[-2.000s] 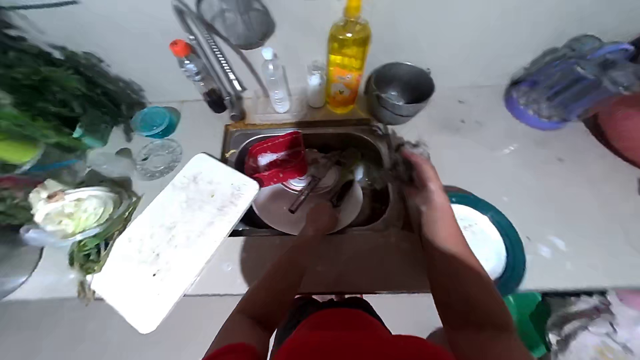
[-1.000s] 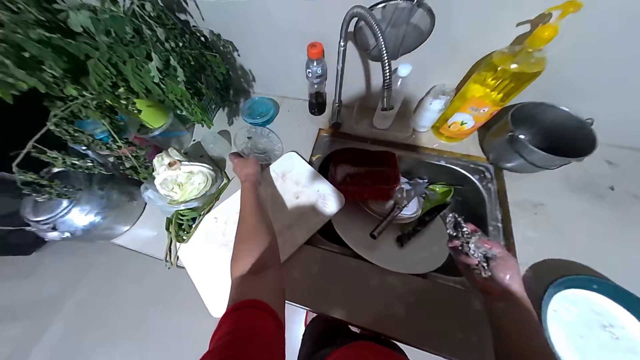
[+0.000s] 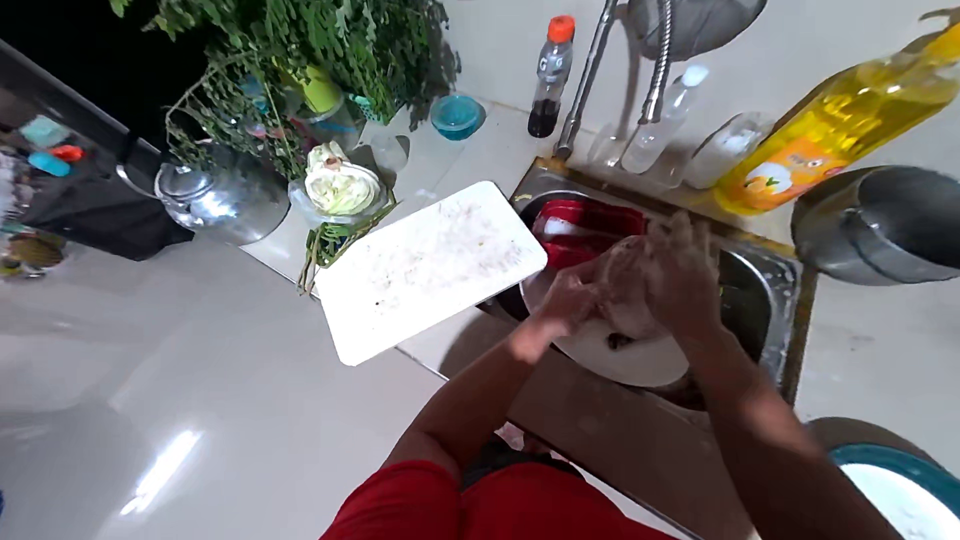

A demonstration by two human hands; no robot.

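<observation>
Over the metal sink (image 3: 785, 315), my left hand (image 3: 574, 300) grips a clear glass bowl (image 3: 626, 281) by its left side. My right hand (image 3: 679, 274) lies against the bowl's right side, fingers extended and blurred; whether the scrubber is under it cannot be seen. Below the bowl a large pale round plate (image 3: 637, 360) rests in the sink, and a red container (image 3: 585, 225) sits behind at the sink's upper left. A white cutting board (image 3: 431, 270) with stains lies left of the sink, its right end over the basin.
A cut cabbage (image 3: 341, 187), a steel kettle (image 3: 225, 195) and leafy greens (image 3: 352, 45) stand at left. Behind the sink are the faucet (image 3: 589, 82), a red-capped bottle (image 3: 551, 79) and a yellow soap bottle (image 3: 810, 142). A metal pot (image 3: 877, 225) stands right; a teal-rimmed basin (image 3: 900, 465) is lower right.
My left hand has moved from the glass bowl's place on the counter to the sink, and the bowl is now there in hand. My right hand has come over to the bowl.
</observation>
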